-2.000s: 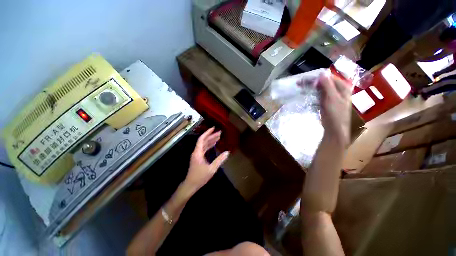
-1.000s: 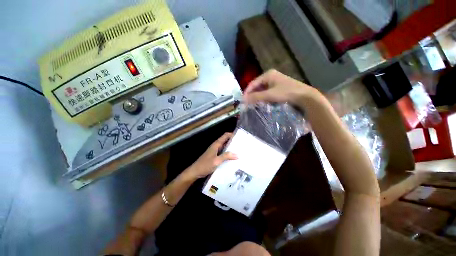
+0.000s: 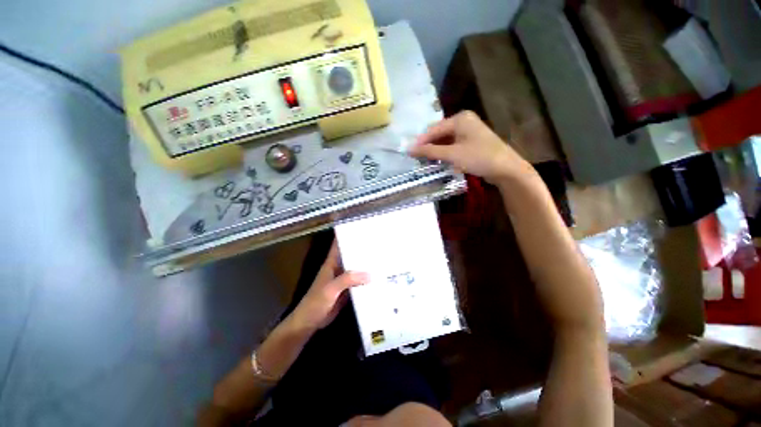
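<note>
A white product box point(image 3: 402, 279) in clear film lies against the front edge of the sealing bar point(image 3: 309, 213), its hanging tab towards me. My left hand point(image 3: 327, 293) holds the box by its left side, thumb on top. My right hand point(image 3: 461, 148) is at the right end of the sealing bar, fingers pinched on what looks like the clear film end over the grey plate. The film there is hard to make out. The cream-yellow heat sealer point(image 3: 259, 92) has its red switch lit.
The sealer stands on a white worktable point(image 3: 409, 75). To the right are a grey and orange shrink machine point(image 3: 555, 104) with a white box in it, and a brown scrap box point(image 3: 688, 275) full of clear film point(image 3: 622, 283). A red item point(image 3: 734, 292) lies at the far right.
The box has moved up to the sealing bar, and its film end now lies at the bar. My right hand has moved over the plate. The view has shifted, so the sealer appears further right.
</note>
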